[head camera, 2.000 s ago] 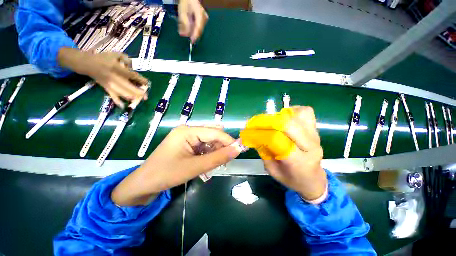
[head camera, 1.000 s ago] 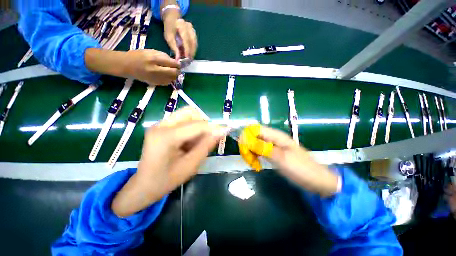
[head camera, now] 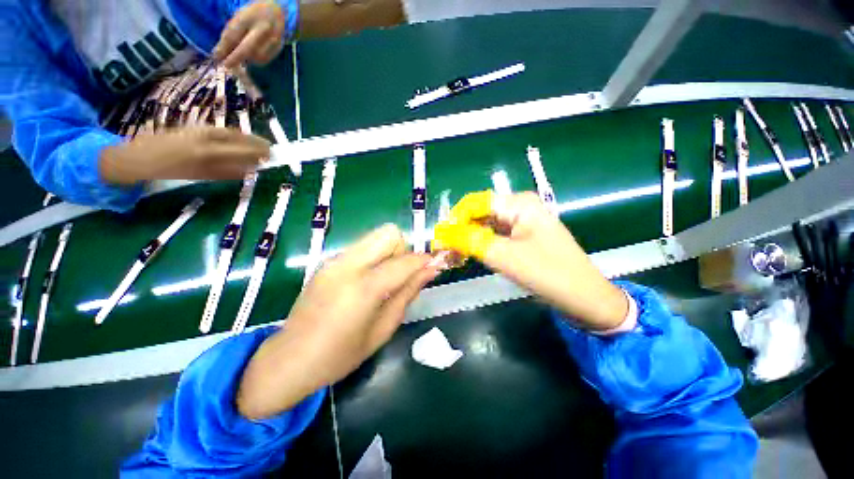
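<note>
My left hand (head camera: pixel 346 304) is bare, its fingertips pinched on a small clear film (head camera: pixel 444 258) above the near guide rail. My right hand (head camera: pixel 524 248), with yellow-orange finger cots, meets it at the same film. The film is tiny and partly hidden by the fingers, so its shape is hard to tell. A smartwatch (head camera: pixel 419 198) lies on the green conveyor belt (head camera: pixel 599 173) just beyond my hands. Another watch (head camera: pixel 541 174) lies partly behind my right hand.
Several watches lie across the belt at left and right. A person's hand (head camera: pixel 187 155) reaches by a watch pile (head camera: pixel 192 98). One watch (head camera: pixel 459 86) lies on the far bench. White scrap (head camera: pixel 435 349), plastic bag (head camera: pixel 773 339) and small box (head camera: pixel 717 267) are nearby. A frame post (head camera: pixel 646 56) slants above.
The view has tilted and shifted. My hands stay together at the film, turned a little. The coworker's hands have parted, one now over the pile and the other at the far rail.
</note>
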